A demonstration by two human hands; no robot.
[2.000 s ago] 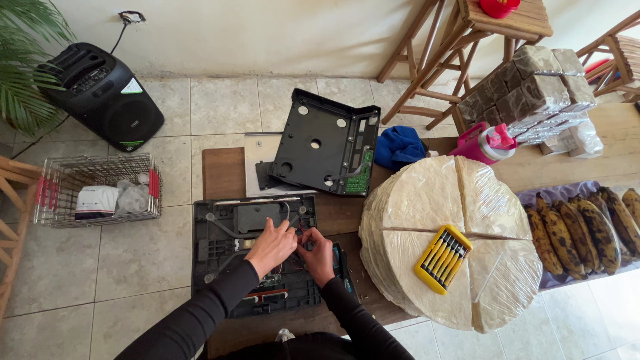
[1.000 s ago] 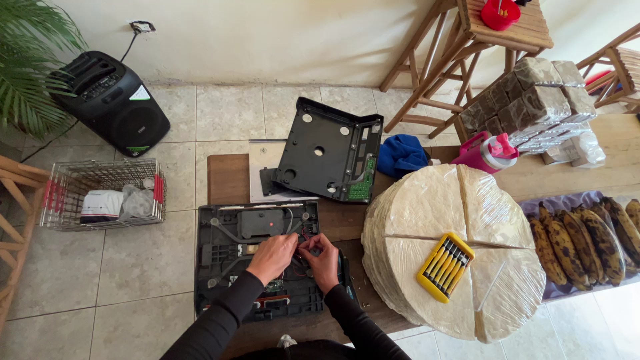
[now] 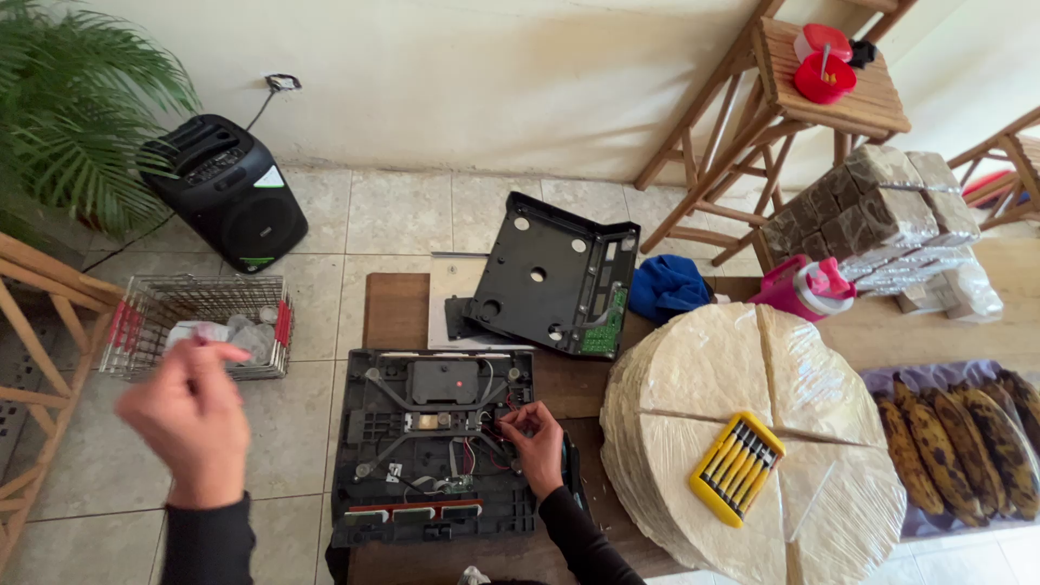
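Observation:
An opened black plastic housing [image 3: 439,447], likely of a weighing scale, lies on the wooden table with thin wires, metal arms and a small circuit board showing. My right hand [image 3: 536,443] is at its right side, thumb and fingertips pinched together on thin wires there. My left hand [image 3: 191,406] is raised and blurred, left of the housing and in front of the wire basket; its fingers are curled, and whether it holds something small I cannot tell. Beyond the housing rests a black plastic cover [image 3: 536,276] with a green circuit board [image 3: 605,325] along its edge.
Right of the housing stands a stack of wrapped flat round breads or wafers [image 3: 699,366], a yellow precision screwdriver set [image 3: 738,469] on top. Nearby are a blue cloth [image 3: 670,288], a pink tumbler [image 3: 800,288] and plantains [image 3: 959,447]. Leftward are a wire basket [image 3: 203,284] and a black speaker [image 3: 227,195].
My left hand has left the inside of the housing, where it was beside my right hand, and moved up and left. My right hand stays at the housing's right side.

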